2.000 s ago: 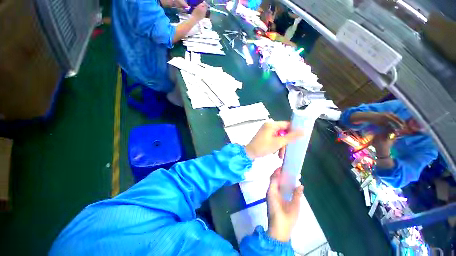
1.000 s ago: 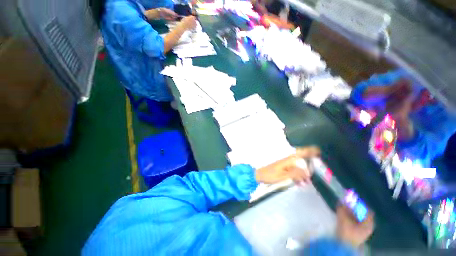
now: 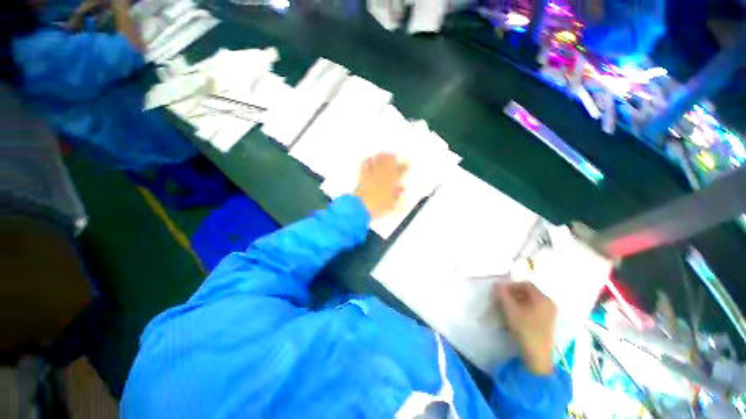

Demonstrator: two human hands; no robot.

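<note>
My left hand lies on the pile of white sleeves, fingers blurred; whether it grips one cannot be told. My right hand is over the white work mat, fingers curled near a thin pale piece at its right part; a grip cannot be made out. A light strip glowing pink and blue lies on the dark bench beyond the mat, touched by neither hand.
A tangled heap of lit strips lies at the right, beside a grey metal upright. More lit assemblies are at the far side. Another pile of white sleeves lies at the left. A blue-sleeved person is at upper left; a blue stool stands below the bench.
The view has swung right. My right hand has let go of the glowing strip, now on the bench, and moved over the mat. My left hand has moved back onto the sleeve pile.
</note>
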